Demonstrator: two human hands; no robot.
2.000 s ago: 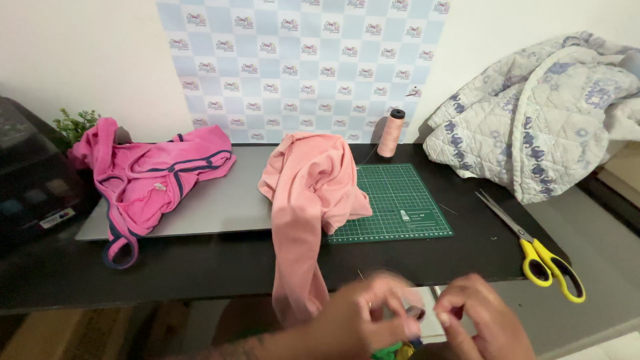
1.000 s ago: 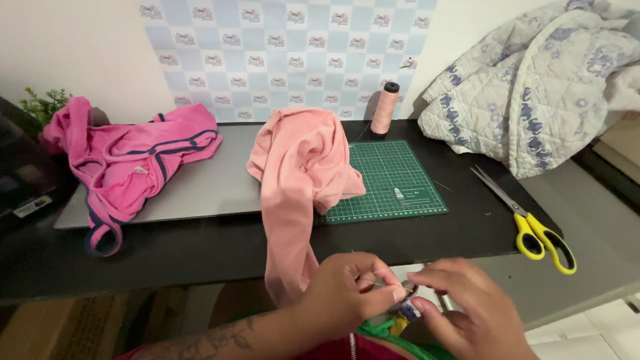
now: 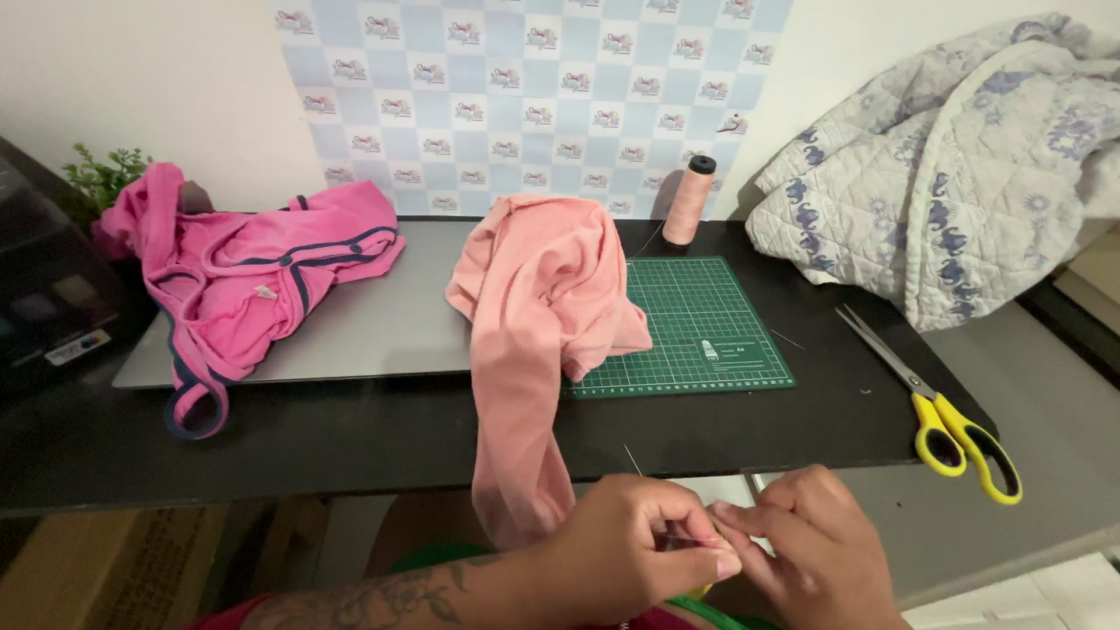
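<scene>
My left hand [image 3: 643,547] and my right hand [image 3: 809,547] meet at the fingertips in front of the black table's edge. A fine thread shows between my left fingers; whatever else the fingertips pinch is too small or hidden to tell. A thin needle-like sliver [image 3: 633,459] stands just above my left hand. Beside that hand a salmon-pink cloth garment [image 3: 516,350] hangs over the table edge, its bunched part lying partly on a green cutting mat [image 3: 700,315]. A spool of pink thread [image 3: 689,201] stands behind the mat. Yellow-handled scissors [image 3: 914,385] lie to the right, blades slightly apart.
A bright pink garment with navy trim [image 3: 262,262] lies on a flat grey panel [image 3: 394,332] at left, near a green plant [image 3: 105,175] and a dark box-like object [image 3: 52,289]. A quilted cloth [image 3: 980,192] is heaped at right. A cardboard box [image 3: 122,569] sits below.
Two seconds ago my hands were apart and blurred; their fingertips are now together. The garments, spool and scissors have not moved on the table.
</scene>
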